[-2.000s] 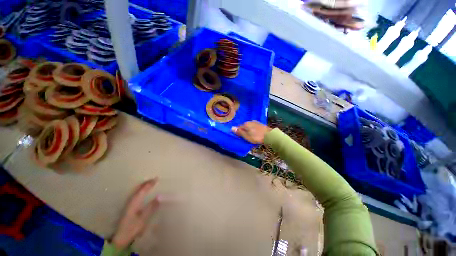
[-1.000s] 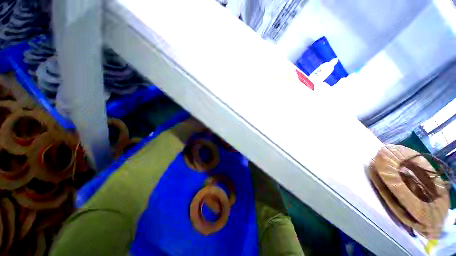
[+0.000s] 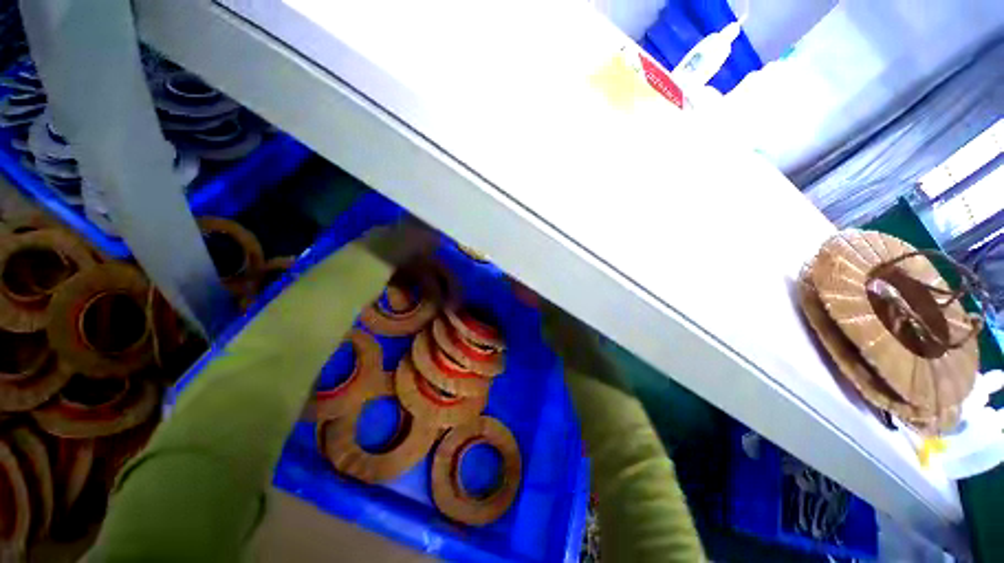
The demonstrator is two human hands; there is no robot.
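Both green-sleeved arms reach into a blue crate (image 3: 385, 522) under a white shelf. My left hand (image 3: 414, 246) is dark and blurred at the crate's far part, near the shelf edge. My right hand (image 3: 526, 295) is mostly hidden by the shelf edge, with only a small dark part showing. Neither hand's fingers can be made out. Several tan woven rings (image 3: 476, 517) with red inner bands lie in the crate's near half, some overlapping in a row, others flat.
The white shelf (image 3: 528, 236) crosses above the crate. It bears large woven pieces with brown cord (image 3: 897, 319) and a white bottle (image 3: 708, 53). A post (image 3: 105, 121) stands left, beside piled tan rings (image 3: 110, 319). Crates of grey-white rings (image 3: 193, 110) sit at upper left and lower right.
More tan rings now show in the crate's near half. Two seconds ago my right hand was at the crate rim and my left over the bench; both now reach into the crate.
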